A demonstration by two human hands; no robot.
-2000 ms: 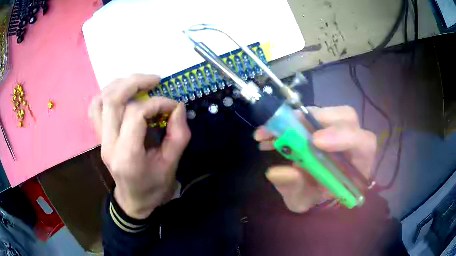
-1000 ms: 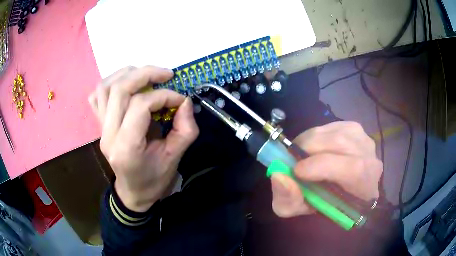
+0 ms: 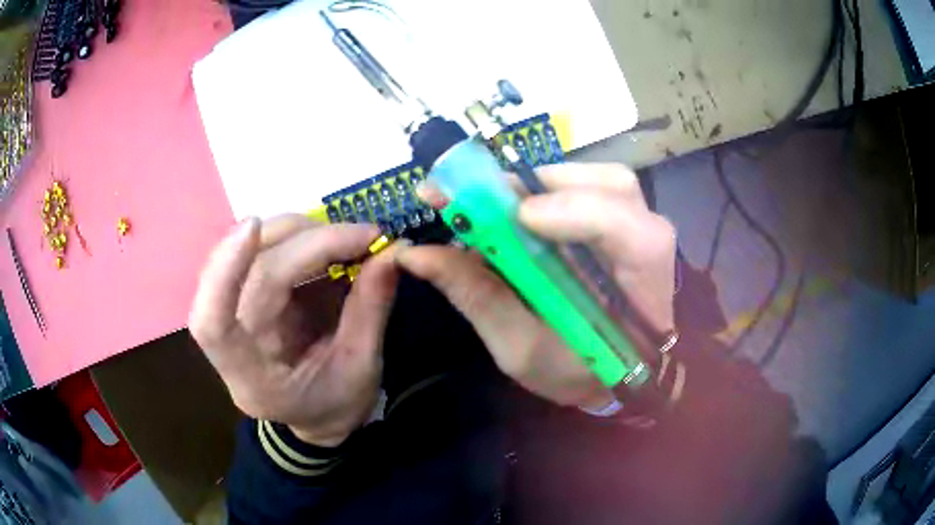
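The blue panel of repeated boards with yellow ends (image 3: 374, 200) lies along the front edge of the white pad (image 3: 277, 92), partly hidden by my hands and the iron. My left hand (image 3: 297, 318) is at the panel's left end, thumb and fingertips around a small yellow component (image 3: 380, 244); more yellow parts (image 3: 346, 273) show by its fingers. My right hand (image 3: 574, 267) holds the green-handled soldering iron (image 3: 523, 261), its barrel pointing up-left over the pad. Its thumb or finger reaches to my left fingertips. Whether it touches the component is unclear.
A pinkish-red mat (image 3: 123, 297) at left bears a loose pile of yellow components (image 3: 56, 220), a single one (image 3: 124, 227), thin tweezers (image 3: 26, 282) and black knobbly strips (image 3: 77, 36). Black cables (image 3: 810, 72) loop at right. A red object (image 3: 97, 431) is at lower left.
The iron's tip has swung up and away from the panel over the white pad. My right hand has moved left to meet my left fingertips, where a yellow component now shows.
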